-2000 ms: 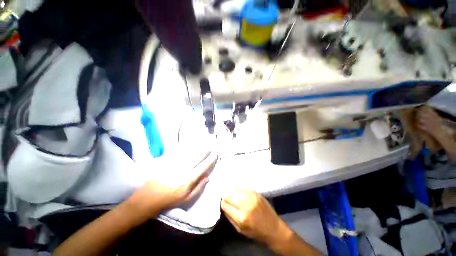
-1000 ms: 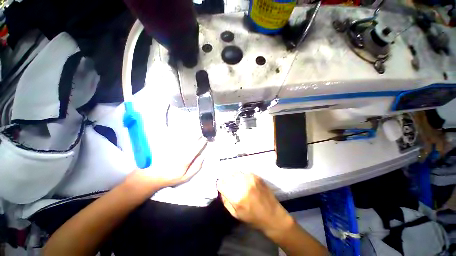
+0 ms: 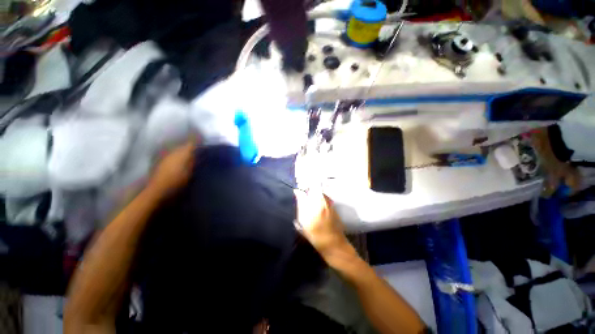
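Note:
The white sewing machine (image 3: pixel 417 85) stands ahead, its needle area glaring under the lamp. Black fabric (image 3: pixel 228 215) spreads from my lap up to the bed. My left hand (image 3: pixel 176 168) is blurred at the left, by the edge of the light garment panels (image 3: pixel 88 147); whether it grips cloth is unclear. My right hand (image 3: pixel 314 215) is at the bed's front edge below the needle, fingers closed at the black fabric's right edge; its fingertips are washed out. A bright blue tool (image 3: pixel 246 138) lies left of the needle.
A smartphone (image 3: pixel 386 160) lies right of the needle, with a blue-handled tool (image 3: pixel 462 159) beyond it. A blue and yellow container (image 3: pixel 366 23) stands on the machine head. Another person's hand (image 3: pixel 560 171) is at far right. A blue frame (image 3: pixel 450 280) stands below right, beside more panels.
My left hand has moved left, away from the needle. The light panel in front of the needle has gone from there, and black fabric now shows at the bed. The camera view has shifted.

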